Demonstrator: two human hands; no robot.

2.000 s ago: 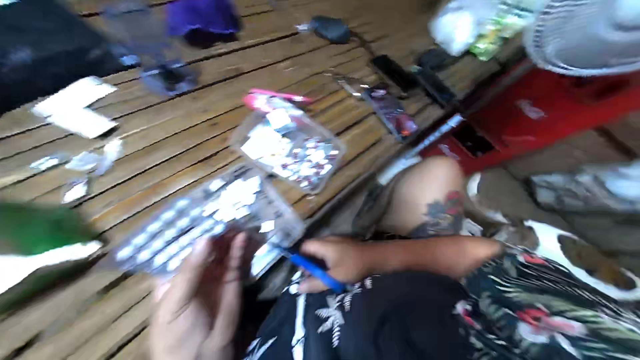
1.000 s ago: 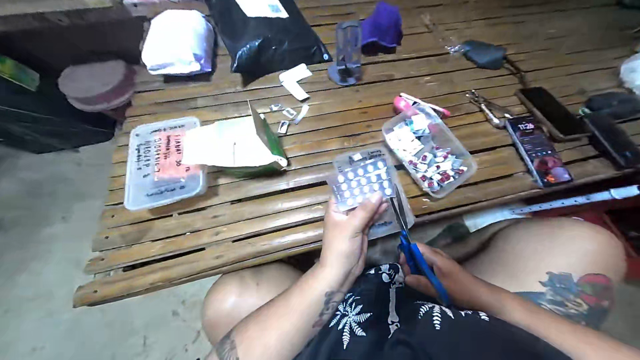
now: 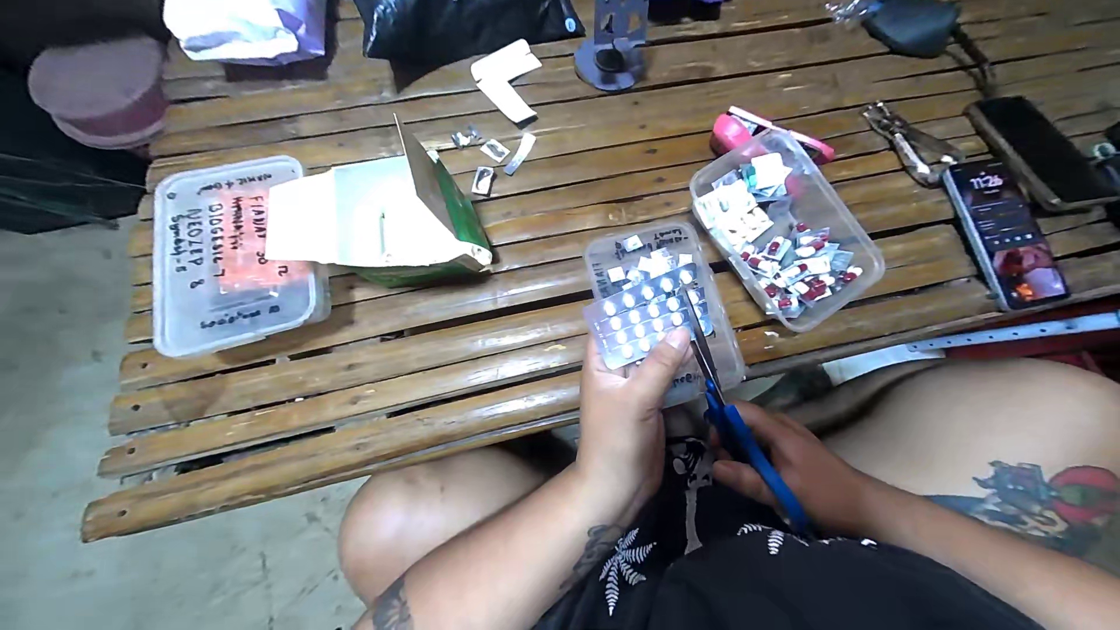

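My left hand (image 3: pixel 626 402) holds a blister pack of white tablets (image 3: pixel 632 324) over a plastic lid bearing writing (image 3: pixel 595 254). In my right hand (image 3: pixel 787 464) are blue-handled scissors (image 3: pixel 744 437), their blades at the pack's right edge. Cut single-tablet pieces (image 3: pixel 656 261) lie on the lid just beyond the pack. Right of it sits an open clear plastic container (image 3: pixel 862 289) with cut blister pieces of white tablets and red-and-white capsules.
On the slatted bamboo table (image 3: pixel 420 376) stand an open green-and-white carton (image 3: pixel 420 219), a lidded plastic box (image 3: pixel 236 324), foil scraps (image 3: pixel 494 150), a pink stapler (image 3: pixel 731 131), pliers (image 3: pixel 910 144), two smartphones (image 3: pixel 1006 236), a phone stand (image 3: pixel 608 61) and a black plastic bag (image 3: pixel 464 31).
Two seconds ago the hands were blurred, with the pack in the left and the scissors in the right; both are still held. The view has swung sharply since then.
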